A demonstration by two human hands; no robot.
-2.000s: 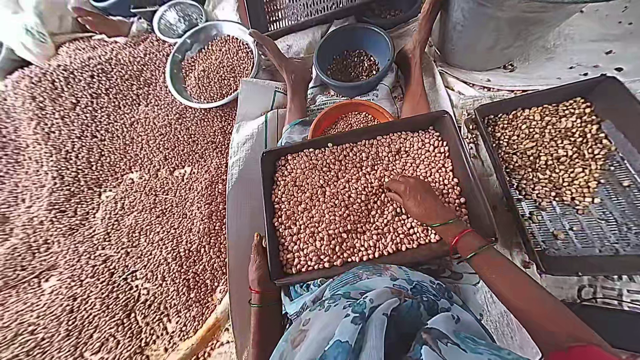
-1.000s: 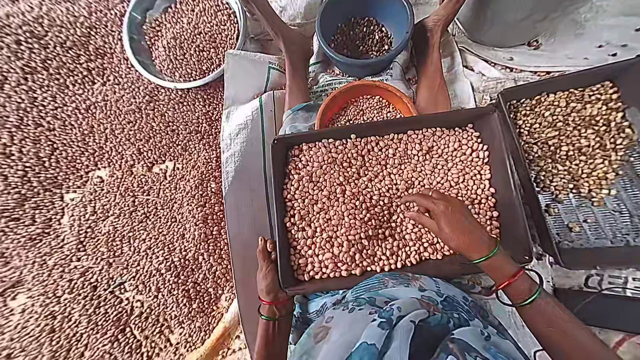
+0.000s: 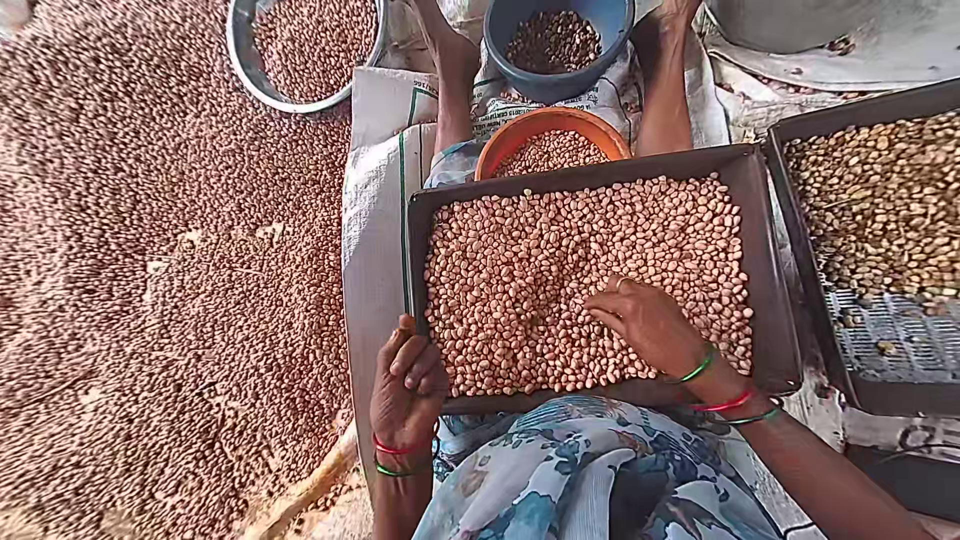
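Observation:
A dark rectangular tray [image 3: 772, 315] lies across my lap, spread with pinkish-brown peanut kernels [image 3: 517, 285]. My right hand [image 3: 649, 319] is over the kernels right of the middle, fingertips bunched close to them; whether a kernel is pinched between them cannot be told. Beside the tray's lower left corner is my left hand [image 3: 409, 379], palm side up with curled fingers; what it may hold is not visible. Just beyond the tray's far edge stands an orange bowl [image 3: 491, 154] of kernels, and behind it a blue bowl [image 3: 517, 79] with darker pieces.
A large heap of kernels [image 3: 165, 315] covers the floor at left, with a metal basin [image 3: 247, 82] of kernels at its far side. At right lies a slotted tray [image 3: 900, 330] with yellowish-brown kernels. White woven sacks [image 3: 375, 180] are spread beneath. A metal vessel [image 3: 787, 22] stands at the far right.
My left hand has turned and curled its fingers at the tray's left edge. My right hand stays over the kernels, where a shallow hollow now shows. The view has shifted closer to the tray.

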